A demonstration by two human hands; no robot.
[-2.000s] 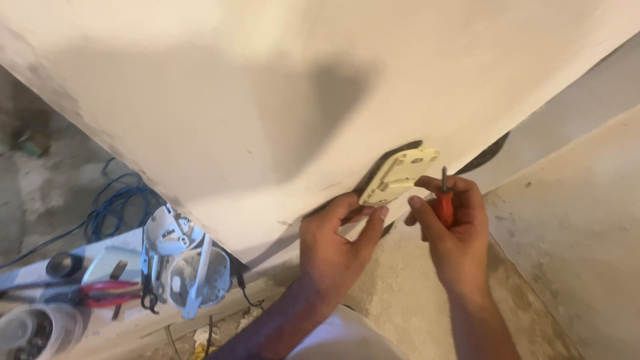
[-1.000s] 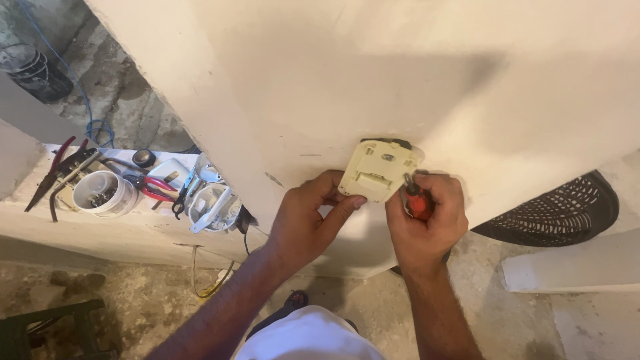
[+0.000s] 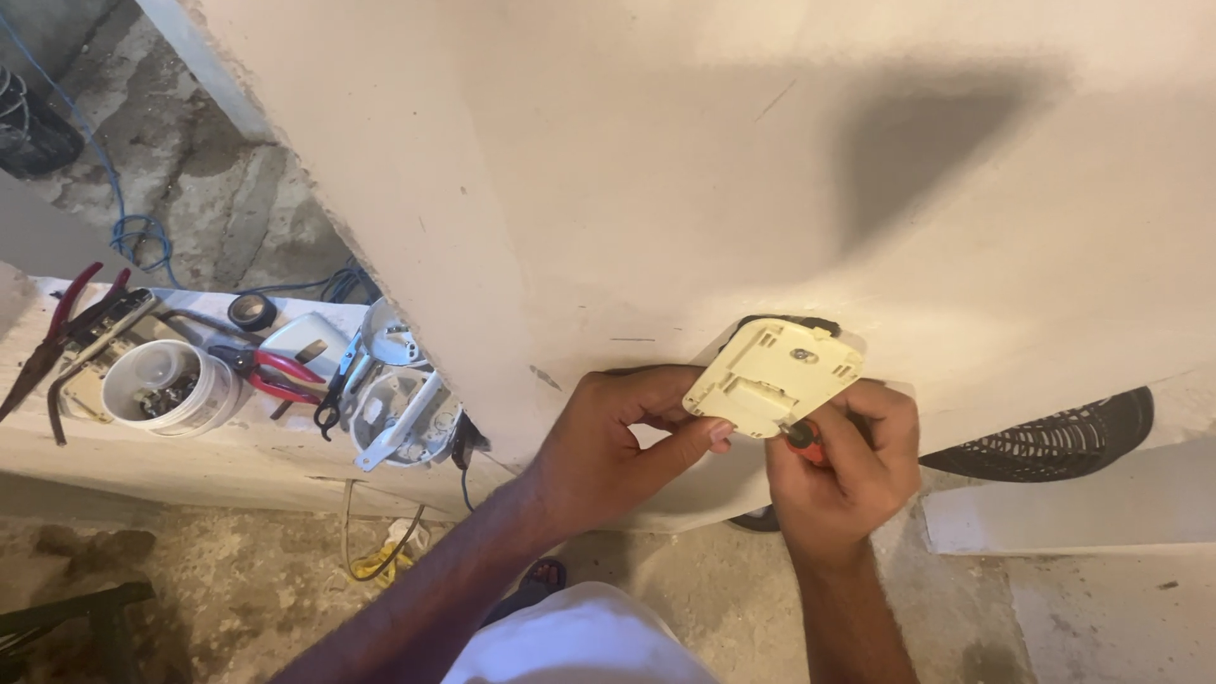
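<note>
A cream plastic electrical mounting plate (image 3: 760, 366) with rounded corners sits at a wall opening whose dark edge shows behind its top. My left hand (image 3: 632, 446) pinches the plate's lower left corner between thumb and fingers. In my right hand (image 3: 845, 465) is a small screwdriver (image 3: 806, 442) with a red and black handle, its tip at the plate's lower right edge. A screw head (image 3: 804, 356) shows in the upper part of the plate. The fingertips of my right hand are partly hidden behind the plate.
On the ledge at left lie red-handled pliers (image 3: 285, 375), long-nose pliers (image 3: 66, 323), a white tub of small parts (image 3: 171, 389), black tape (image 3: 252, 312) and white plastic fittings (image 3: 404, 418). Blue cable (image 3: 142, 237) trails beyond. A black perforated basket (image 3: 1054, 437) stands at right.
The screwdriver, upright and away from the plate two seconds ago, now has its tip at the plate's lower edge. The plate has tilted since one second ago. My left hand still holds it.
</note>
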